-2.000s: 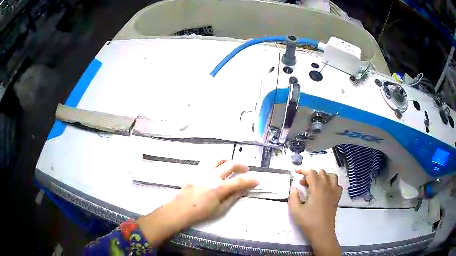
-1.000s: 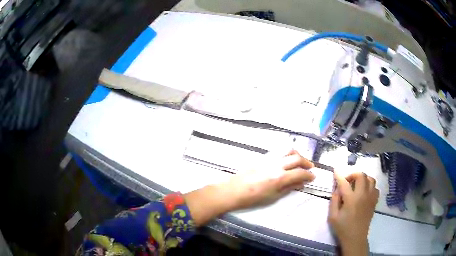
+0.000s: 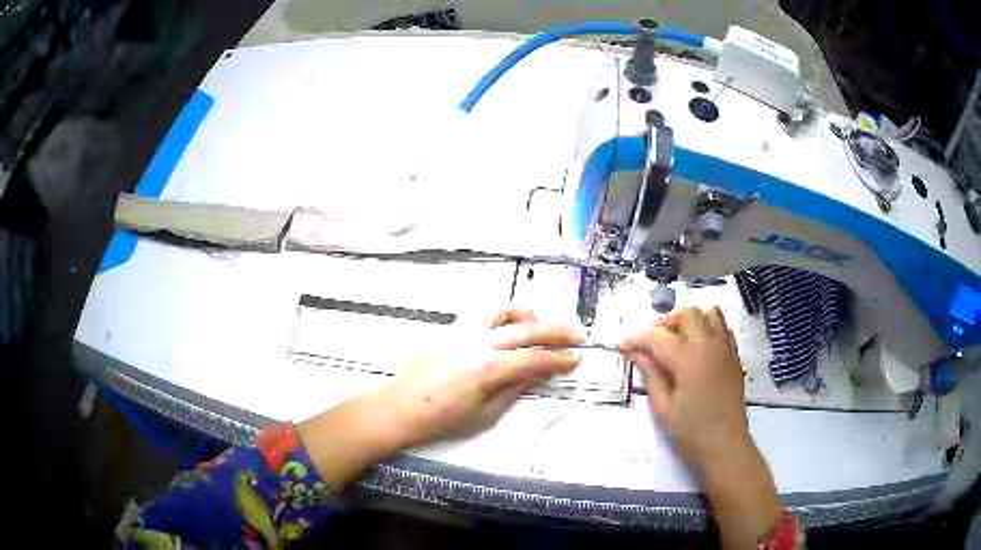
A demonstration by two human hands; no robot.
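A narrow whitish fabric strip (image 3: 377, 335) with a dark line along its far edge lies on the white table in front of the needle area. My left hand (image 3: 479, 376) lies over its middle and holds it down, hiding part of it. My right hand (image 3: 694, 376) pinches its right end with thumb and fingertips. The presser foot and needle (image 3: 613, 252) are just beyond the fingertips. Sewn strips (image 3: 204, 222), grey-beige then whitish, run from the table's left end to the needle; they join at a short dark seam.
The white and blue machine head (image 3: 742, 231) stands at right, with a small blue display (image 3: 963, 306). A striped cloth (image 3: 798, 322) hangs under its arm. A blue hose (image 3: 538, 48) curves behind. A measuring tape (image 3: 430, 481) runs along the front edge.
The camera view swung right, then back left. My right fingers have closed in on the strip's right end and its far edge. My left hand stays on the strip. The sewn strips look unmoved.
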